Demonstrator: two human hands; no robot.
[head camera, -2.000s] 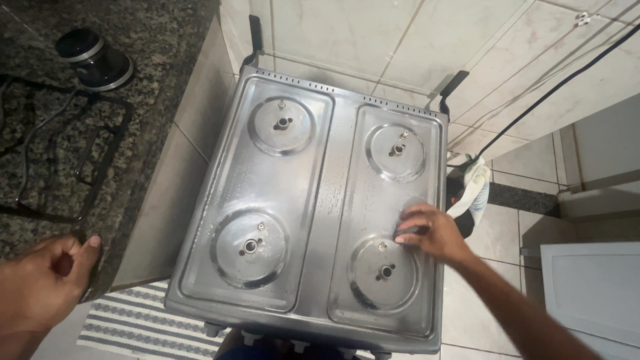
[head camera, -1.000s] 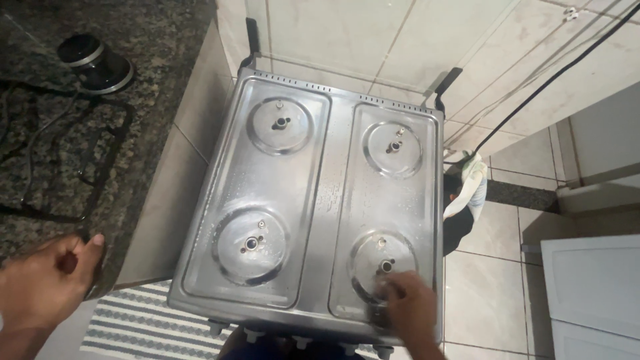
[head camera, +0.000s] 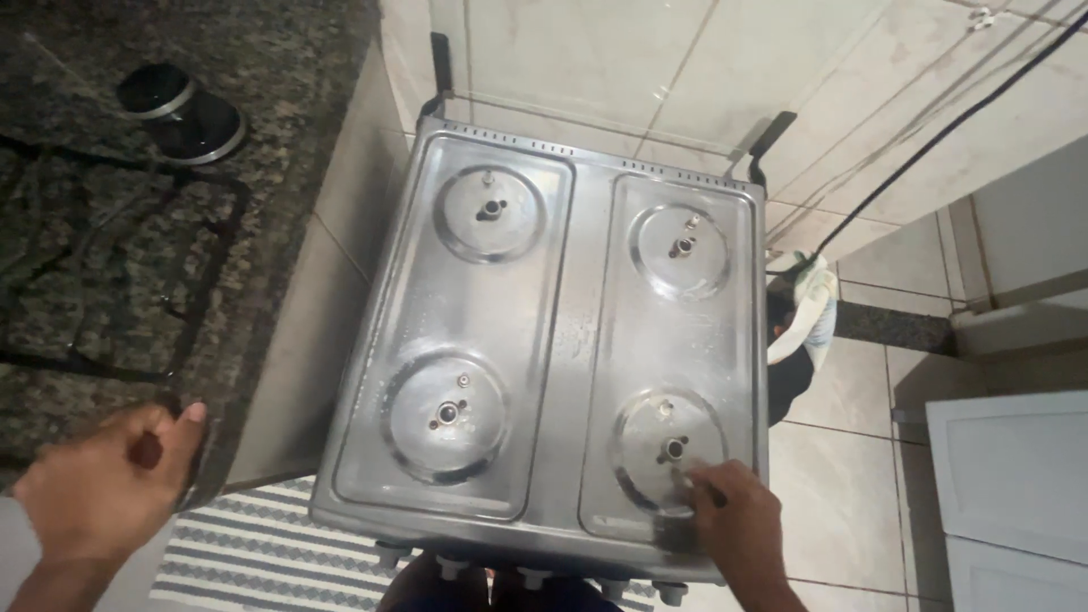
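A stainless steel gas stove top (head camera: 574, 340) fills the middle of the head view, its burner wells bare of caps and grates. My right hand (head camera: 735, 518) is at the front right burner well (head camera: 671, 450), fingers curled with the fingertips near its lower right rim. Whether it holds something small is hidden by the fingers and blur. On the left, my left hand (head camera: 115, 480) rests with curled fingers at the edge of the granite countertop (head camera: 280, 170); nothing shows in it. Along the stove's front are several knobs (head camera: 533, 580).
On the countertop lie a black wire stove grate (head camera: 204, 280) and a black cylindrical container (head camera: 191, 119). A dark cable (head camera: 943, 136) runs along the tiled wall. Right of the stove hangs a plastic bag (head camera: 816, 306). A striped rug (head camera: 263, 544) lies below, with white cabinet fronts (head camera: 1011, 476) at right.
My right hand has moved from the upper right of the front right burner well down to its lower right side. My left hand has stayed at the countertop edge.
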